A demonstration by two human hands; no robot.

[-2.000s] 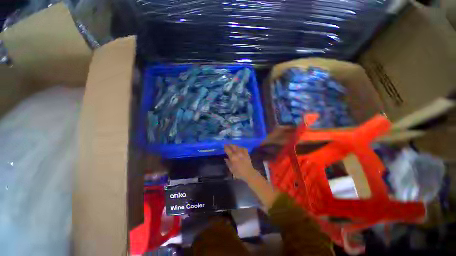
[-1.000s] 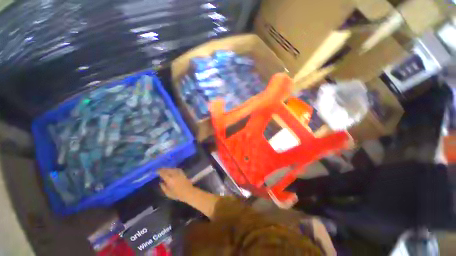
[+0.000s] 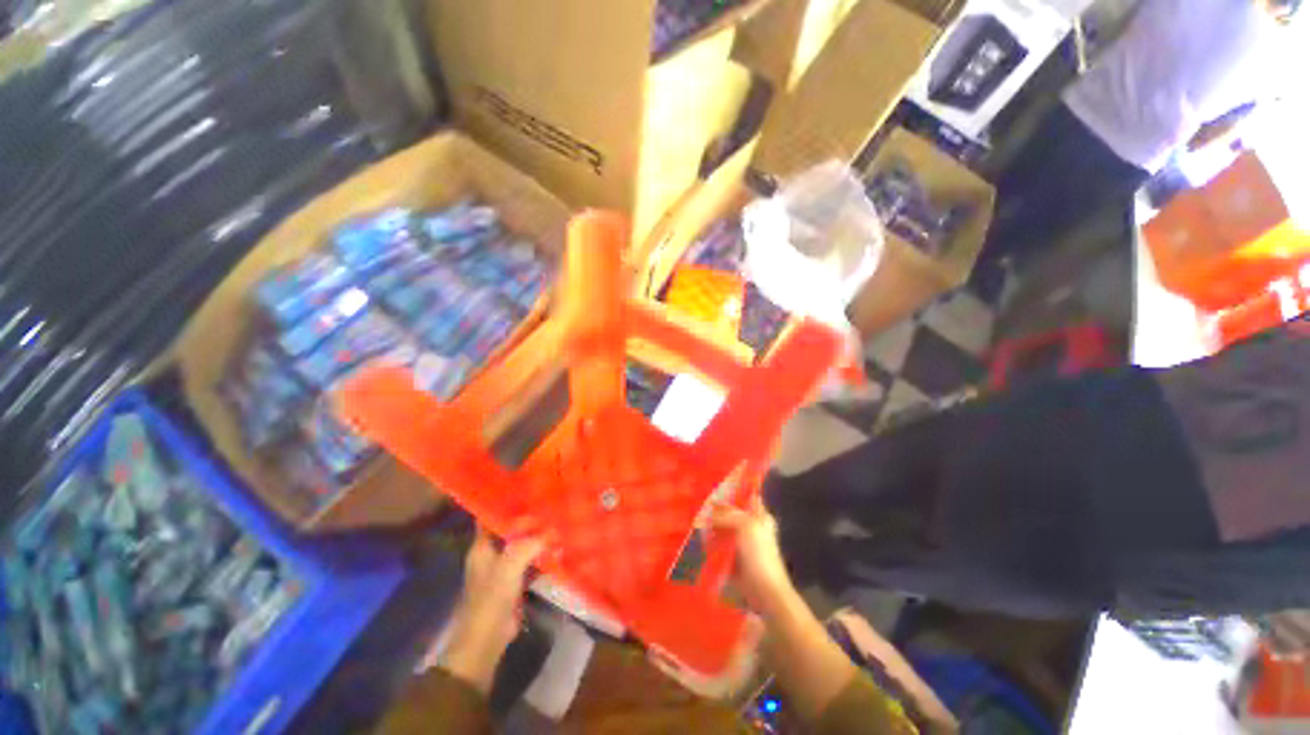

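Observation:
An orange-red plastic stool (image 3: 611, 495) is upside down or tilted, its underside lattice facing me and its legs splayed up and outward. My left hand (image 3: 496, 567) grips its near left edge. My right hand (image 3: 747, 539) grips its right side, fingers partly hidden by the stool. Behind its left legs is an open carton (image 3: 345, 187) full of blue bagged goods (image 3: 388, 309). A blue crate (image 3: 323, 610) of bagged goods (image 3: 129, 574) stands at the lower left, cut off by the frame.
A person in dark clothes (image 3: 991, 488) is close on the right. Tall cartons (image 3: 539, 86) stand at the back, with a clear plastic bag (image 3: 819, 244) right of them. Film-wrapped goods (image 3: 173, 187) are at upper left. Checkered floor (image 3: 920, 352) shows beyond. Orange goods (image 3: 1228, 237) lie on a white bench.
The view has swung right, so the crate has shifted left. My left hand has moved from the crate's edge to the stool, which both hands now grip.

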